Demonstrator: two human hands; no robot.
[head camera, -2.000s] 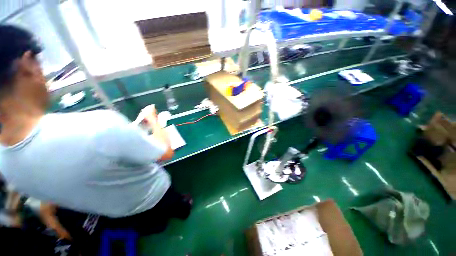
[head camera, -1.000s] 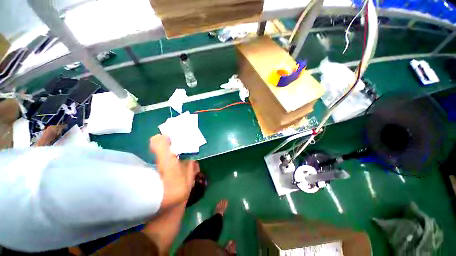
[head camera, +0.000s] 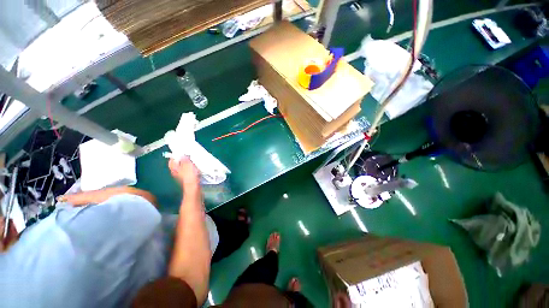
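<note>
My left hand (head camera: 185, 169) reaches up from the bottom, past a brown sleeve, and grips the near-left edge of a small bundle of thin white sheets or pouches (head camera: 203, 161) at the bench's front edge. The fingers are partly blurred. A large brown carton (head camera: 340, 264) stands open on the floor at the bottom, cut off by the edge, with white flat pieces (head camera: 391, 290) inside. A small skin-coloured patch at its near-left corner may be my right hand, but it is mostly cut off.
A person in light blue (head camera: 102, 246) works close on my left. Cardboard pads (head camera: 289, 102) carry a tape dispenser (head camera: 319, 69). A pedestal fan (head camera: 481, 117), white stand (head camera: 334, 189) and woven sack (head camera: 502, 234) are at right. A clear bottle (head camera: 191, 90) lies on the bench.
My left hand is now on the white bundle, which looks bunched and narrower. The light-blue sleeve has drawn back left. The view has moved closer to the bench, and more of the carton shows.
</note>
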